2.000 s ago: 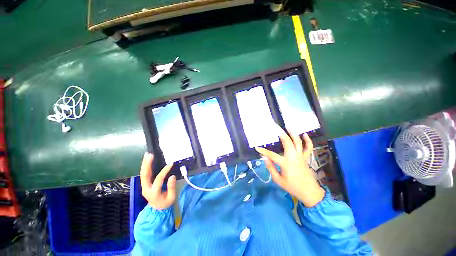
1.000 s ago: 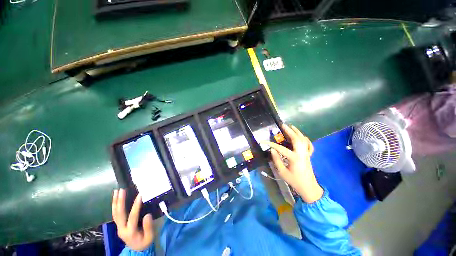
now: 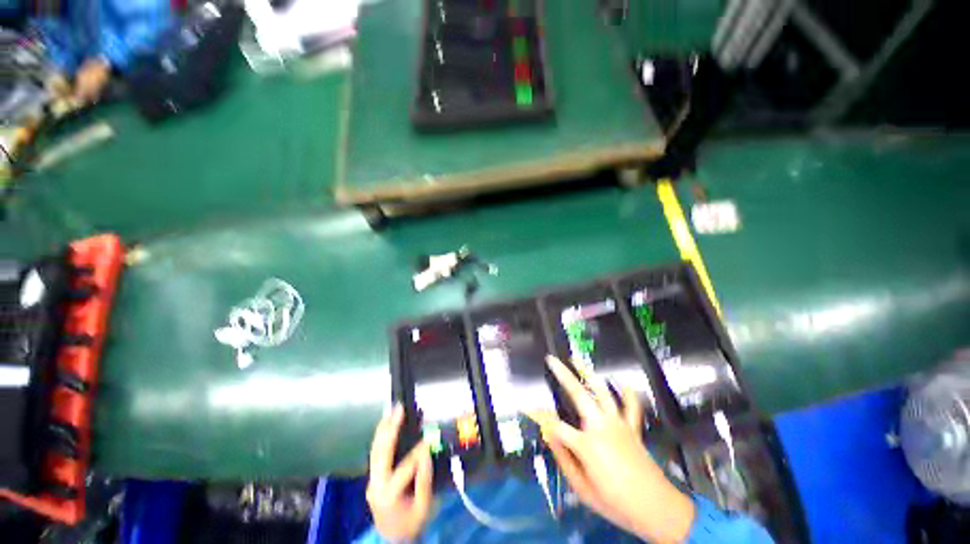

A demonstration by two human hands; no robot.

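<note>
The black phone tray holds smartphones side by side, with dark screens showing green text on the two right ones. The leftmost phone shows a green and an orange block near its lower end. White cables run from the near ends of phones. My left hand lies at the tray's near left corner, fingers apart; whether it grips the frame is unclear. My right hand is over the second and third phones, fingers spread, with fingertips at or just above the second phone's screen. The image is blurred.
Beyond the tray lie white and black plugs. White earphones lie left. A raised platform carries a second phone tray. An orange-red rack stands left, a white fan right. Another person's hand shows at upper left.
The view has shifted, bringing the rack and second tray into sight. The phone screens have turned mostly dark with coloured text. My right hand has moved from the rightmost phone to the middle phones.
</note>
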